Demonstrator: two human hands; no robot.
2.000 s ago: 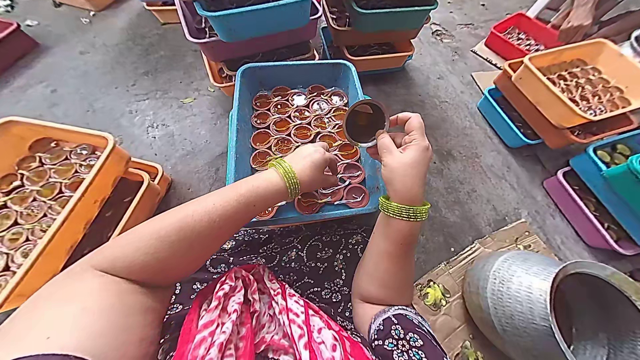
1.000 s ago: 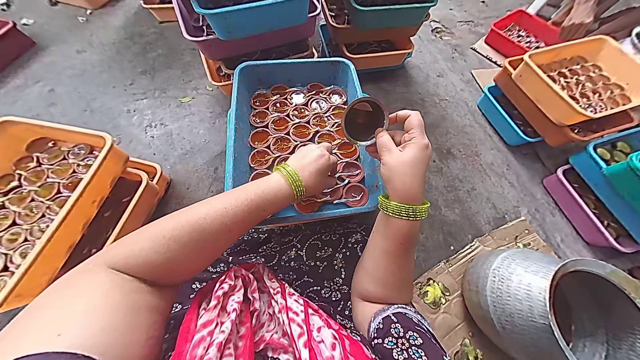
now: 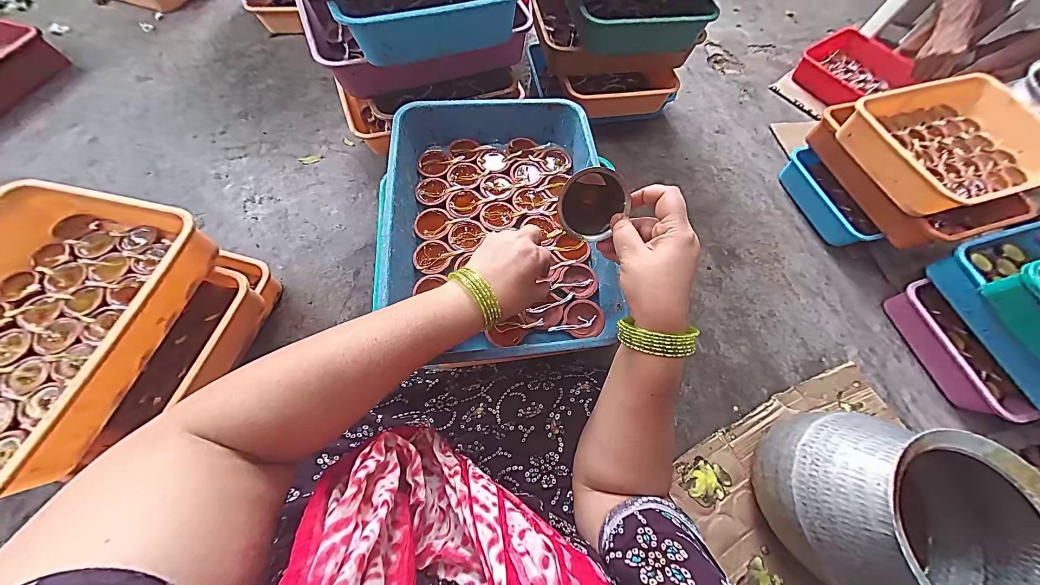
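Note:
A blue plastic tray (image 3: 496, 122) in front of me holds rows of small clay lamps (image 3: 465, 201). Many contain amber liquid with pale cotton wicks; those nearest me look dry. My right hand (image 3: 658, 244) pinches the rim of a small round metal cup (image 3: 592, 203), tilted so that its dark inside shows, above the tray's right part. My left hand (image 3: 513, 272) is low over the lamps in the tray's middle, with its fingers bent down. Its fingertips and whatever they touch are hidden behind the hand.
An orange tray of filled lamps (image 3: 183, 236) stands at left. Stacked trays (image 3: 431, 36) are beyond the blue one, with more orange ones (image 3: 926, 162) at right. A dented metal pot (image 3: 837, 479) lies tilted on cardboard (image 3: 804, 398) at lower right. Another person's hand (image 3: 946, 41) is at upper right.
My left hand has shifted slightly from lower right among the lamps to a little farther up the tray. My right hand keeps the metal cup in nearly the same place.

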